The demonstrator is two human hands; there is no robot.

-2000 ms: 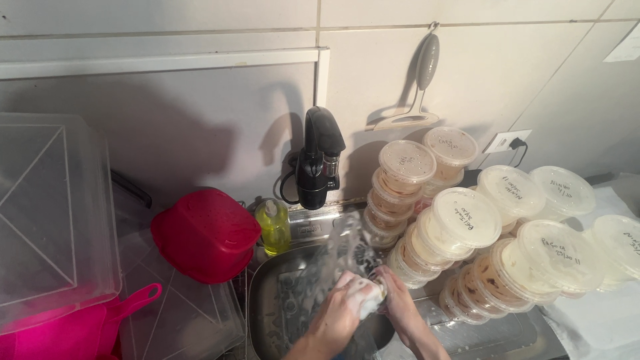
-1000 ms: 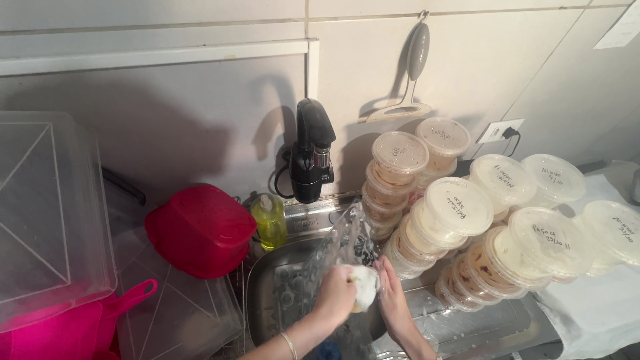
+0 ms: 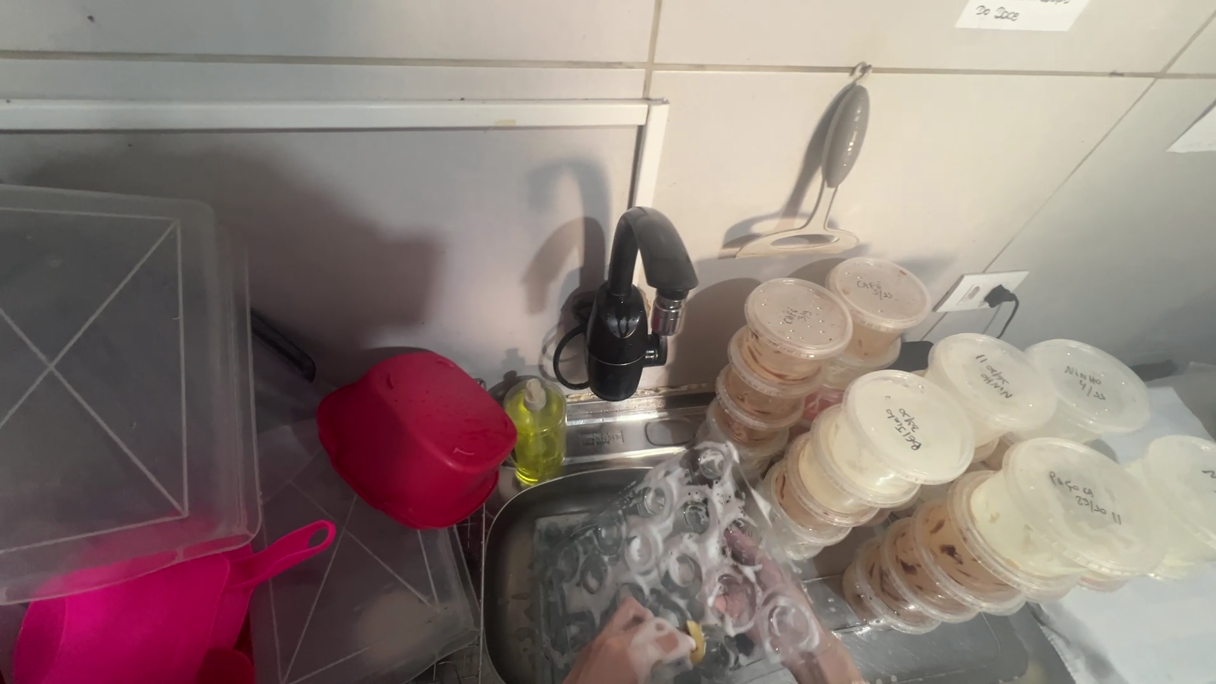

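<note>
A clear plastic tray with round cups (image 3: 679, 541), covered in suds, is tilted over the stainless steel sink (image 3: 508, 532). My left hand (image 3: 632, 646), soapy, is closed on a sponge (image 3: 698, 641) whose yellow edge shows, against the tray's lower part. My right hand (image 3: 760, 579) is behind the tray and seen through it; it supports the tray from the back right, its fingers blurred by foam and plastic. The black faucet (image 3: 627, 313) stands behind the sink, with a bottle of yellow liquid soap (image 3: 538, 432) to its left.
Stacks of lidded plastic tubs (image 3: 907, 427) with handwriting stand right of the sink. At left are a red plastic basin (image 3: 418, 437), clear plastic boxes (image 3: 104, 380) and a pink container with a handle (image 3: 133, 617). A grey-handled utensil (image 3: 845, 138) hangs on the tiled wall.
The clear tray has come up and turned its cupped face into fuller view. My left hand has moved lower with the sponge, and my right hand has gone behind the tray.
</note>
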